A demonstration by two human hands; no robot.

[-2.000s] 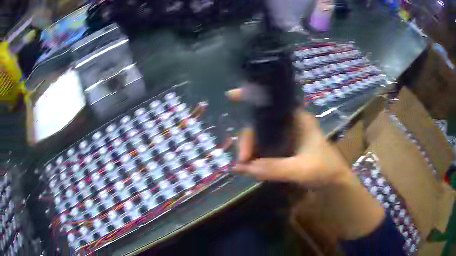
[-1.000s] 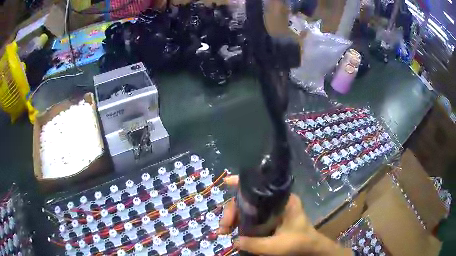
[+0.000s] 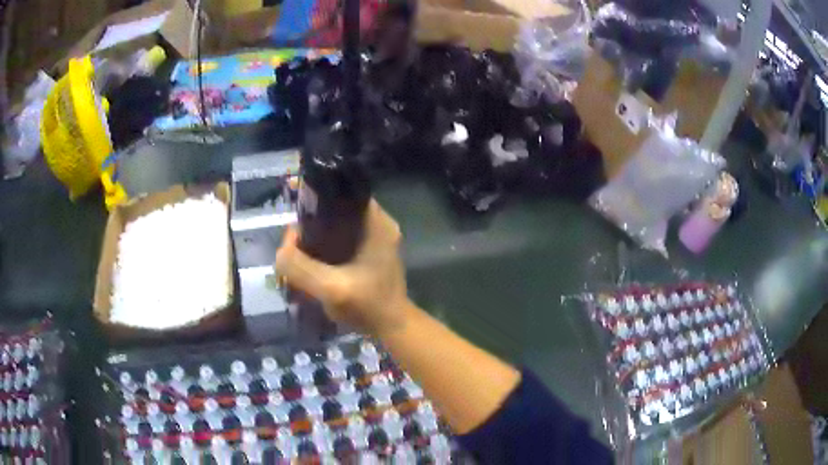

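Observation:
My right hand is wrapped around the thick black electric screwdriver, held upright with its cable rising above. It is in front of the right side of the grey-silver screw feeder and hides part of it. The screwdriver's lower end is blurred and hidden by the hand. Nearer me, rows of small motor assemblies with white tops and red and orange wires lie on a clear blister tray. My left hand is not in view.
A carton of white pieces stands left of the feeder, with a yellow fan behind. Black parts are heaped at the far side. A clear bag, pink bottle and another filled tray are at right.
The view has turned, so the bench items sit differently. My right hand with the screwdriver has moved from over the bench near the tray's right side to the feeder.

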